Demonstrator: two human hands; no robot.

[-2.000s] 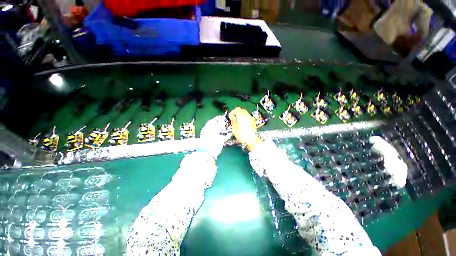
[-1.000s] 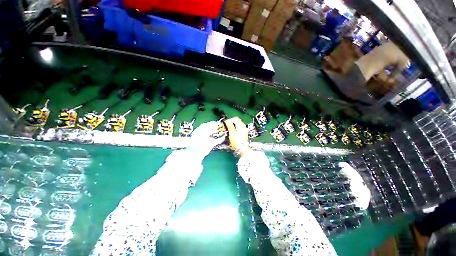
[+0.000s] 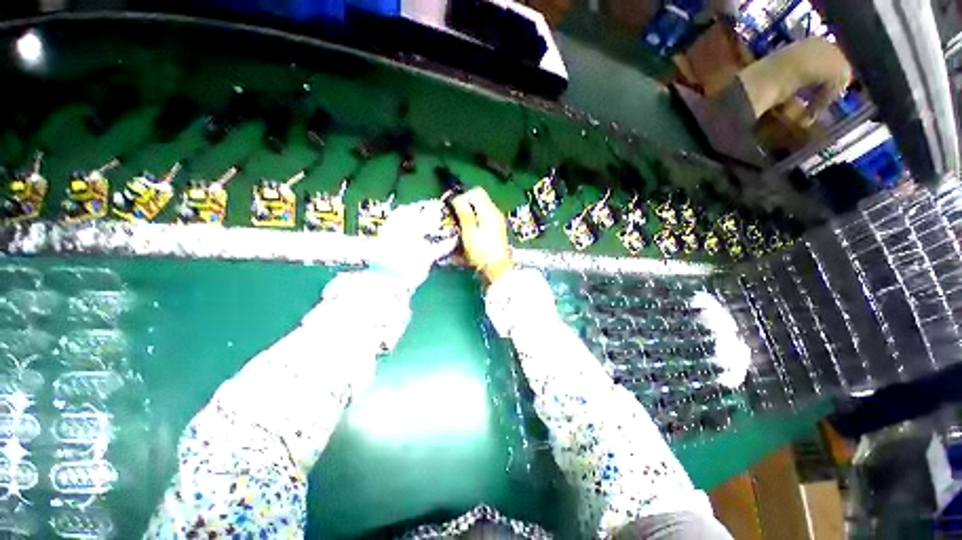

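My left hand point(image 3: 414, 234), in a white glove, and my right hand point(image 3: 483, 234), orange-yellow, meet over the pale metal rail point(image 3: 295, 245). Between them they hold a small circuit board point(image 3: 449, 219), mostly hidden by the fingers, with a dark part at its top. Whether a housing is being joined to it cannot be told. Circuit boards point(image 3: 276, 201) with upright wires stand in a row on the green belt left of my hands. More boards point(image 3: 581, 231) stand to the right, with dark leads trailing behind.
An empty-looking clear blister tray point(image 3: 79, 390) lies at left. A tray with dark parts point(image 3: 643, 343) lies at right, with a white lump point(image 3: 720, 340) on it. Ribbed stacked trays point(image 3: 854, 295) stand far right. A black ribbed block point(image 3: 496, 32) is beyond the belt; open cartons point(image 3: 796, 79) are behind.
The view has tilted down and shifted, so the belt and blue bin sit higher in the picture. My hands remain together at the rail, around the board.
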